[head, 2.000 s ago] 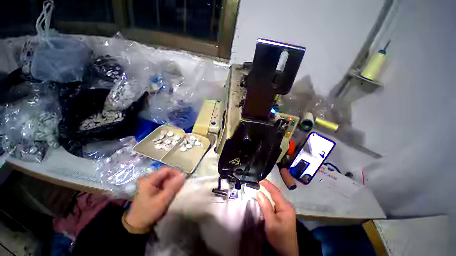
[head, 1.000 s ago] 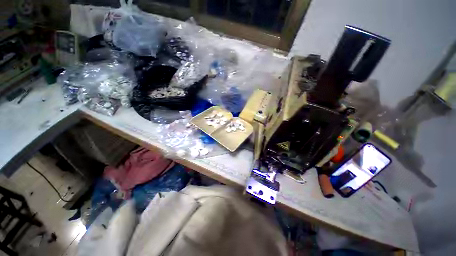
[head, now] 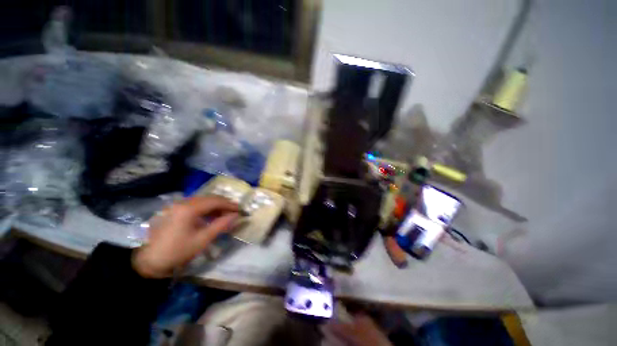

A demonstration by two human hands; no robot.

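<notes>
The frame is blurred. My left hand [head: 177, 238] is over the near edge of the beige button tray [head: 260, 226], its fingertips close together by the pale buttons [head: 258, 201]; whether it pinches a button cannot be told. My right hand [head: 358, 331] is low at the bottom edge, blurred and partly cut off, just right of the work plate. The shiny work plate [head: 310, 300] shows bare under the black machine head [head: 338, 219]. Pale cloth [head: 247, 314] lies below the table edge; whether my right hand holds it cannot be told.
A lit smartphone [head: 430, 221] leans right of the machine, with a brownish-red cylinder [head: 395, 251] beside it. Clear plastic bags [head: 40, 169] and an open black bag [head: 101, 159] heap at the left. A yellow thread cone [head: 511, 90] stands at upper right.
The view swung left and came back. The cloth has left the machine and the work plate is bare. My left hand has come to the tray; my right hand is lower.
</notes>
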